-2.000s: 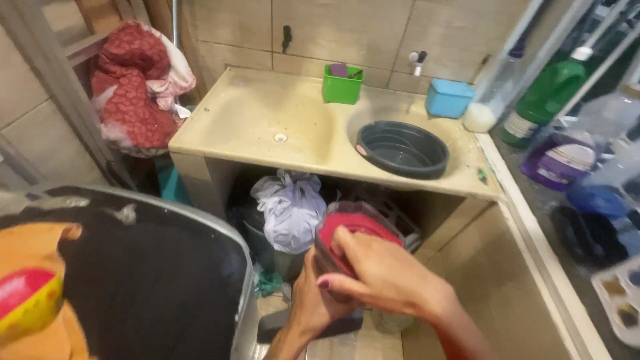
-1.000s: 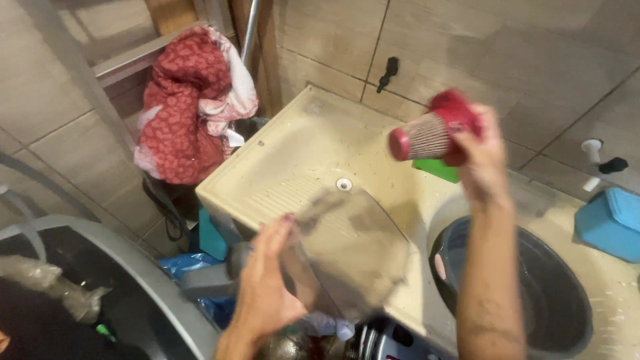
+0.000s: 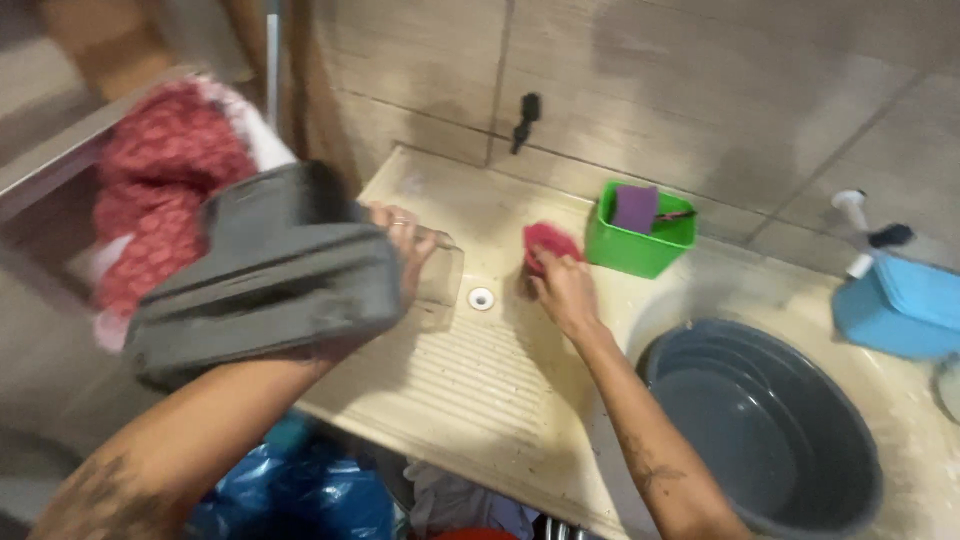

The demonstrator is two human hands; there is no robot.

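Observation:
My left hand (image 3: 405, 247) grips a vacuum cleaner's dust container (image 3: 439, 277) of clear plastic with a grey body (image 3: 277, 277), tilted over the left side of the cream laundry sink (image 3: 480, 375). The grey part covers some of my wrist. My right hand (image 3: 562, 285) is on the red filter (image 3: 551, 244), low over the sink between the white-rimmed drain (image 3: 481, 298) and a green plastic holder (image 3: 637, 244). The filter is blurred, and its pleated part is mostly hidden. A purple sponge (image 3: 635, 210) sits in the holder.
A round dark grey basin (image 3: 765, 427) fills the right bowl. Beyond it stands a light blue container (image 3: 900, 307) under a white tap (image 3: 855, 210). A black tap (image 3: 527, 120) juts from the tiled wall. Red patterned cloth (image 3: 172, 187) hangs at left; a blue plastic bag (image 3: 300, 487) lies below.
My right hand has lowered the red filter from in front of the wall to the sink, near the drain. My left hand has raised and tipped the container, so its grey body shows. The view has shifted.

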